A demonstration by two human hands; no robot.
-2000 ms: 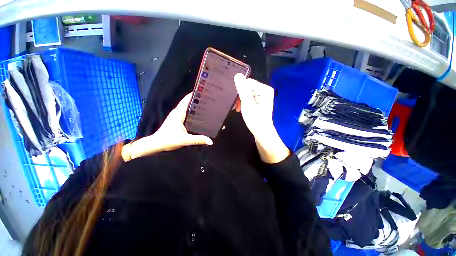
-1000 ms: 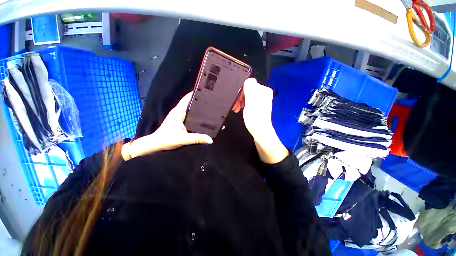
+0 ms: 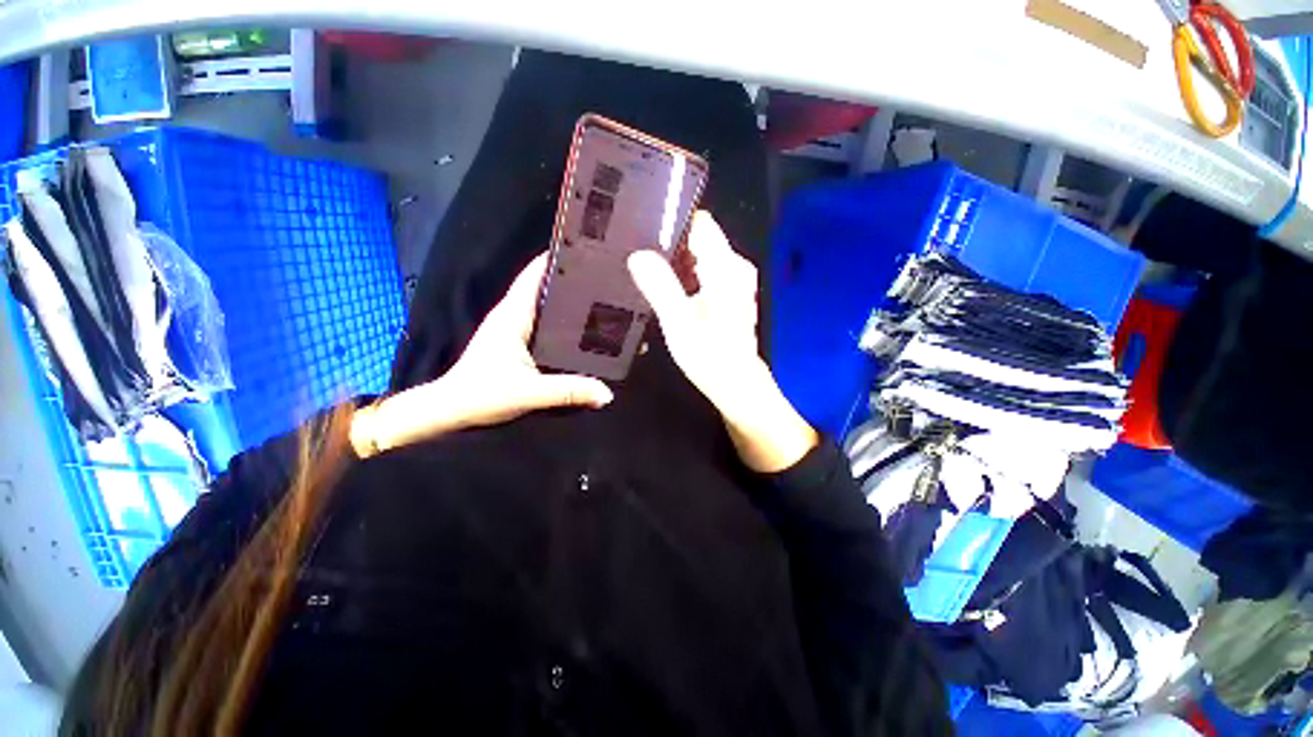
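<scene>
A smartphone with a reddish-gold rim and a lit screen is held over my lap, tilted a little. My left hand holds it from the left and below, with the thumb along its lower edge. My right hand is at the phone's right side, with a finger over the screen. Some of its fingers are hidden behind the phone's right edge, so I cannot tell if they touch it.
The white table edge runs across the top, with red and orange scissors at its right. A blue crate with fabric pieces stands left. Stacked black-and-white pieces lie in a right crate, with dark fabric below.
The phone has tilted slightly and moved a little up and left. The screen content has changed. My right hand's finger has moved down from the phone's upper right edge onto the screen.
</scene>
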